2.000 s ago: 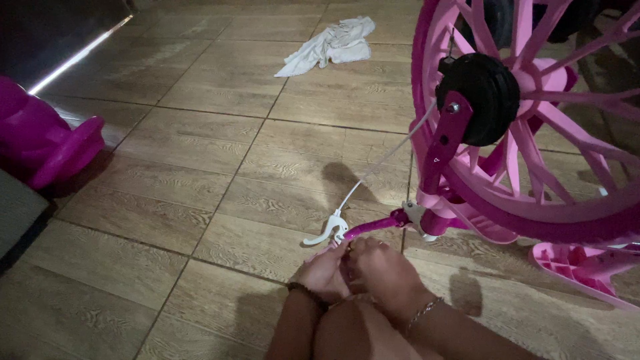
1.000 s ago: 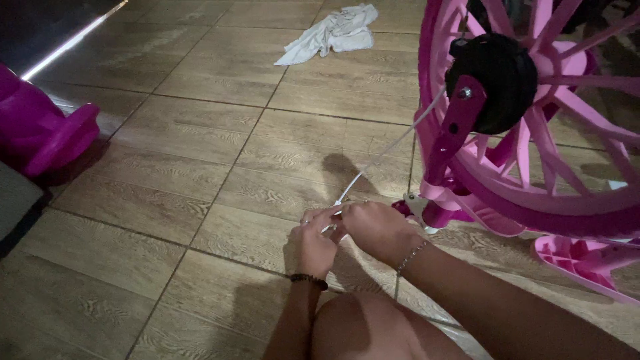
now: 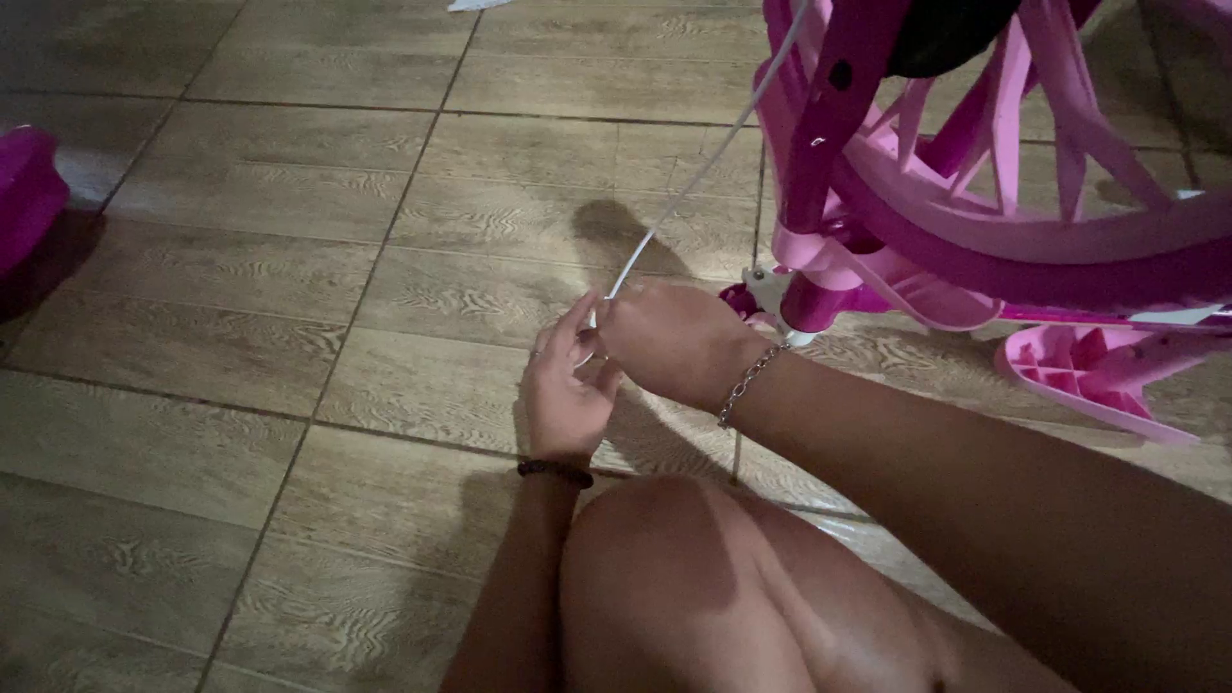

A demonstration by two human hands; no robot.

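My left hand point(image 3: 570, 385), with a dark bracelet at the wrist, is curled around the white brake lever, which is mostly hidden by the fingers. My right hand point(image 3: 674, 342), wearing a chain bracelet, meets it from the right and grips at the lever's cable end; the exact grip is hidden. A thin white cable point(image 3: 695, 178) runs from the hands up to the right, past the pink bicycle frame point(image 3: 818, 135). Right of my right hand, a magenta tube with a white clamp point(image 3: 767, 289) lies close to the floor.
A pink spoked wheel point(image 3: 1020, 265) fills the upper right, with a pink plastic part point(image 3: 1092, 380) below it. A magenta plastic object point(image 3: 29, 192) stands at the left edge. The corner of a white cloth point(image 3: 476, 4) shows at the top. My bent knee point(image 3: 654, 568) is below the hands.
Both hands have moved off the magenta tube and onto the white lever, which showed uncovered two seconds ago. The view has tipped downward and closer.
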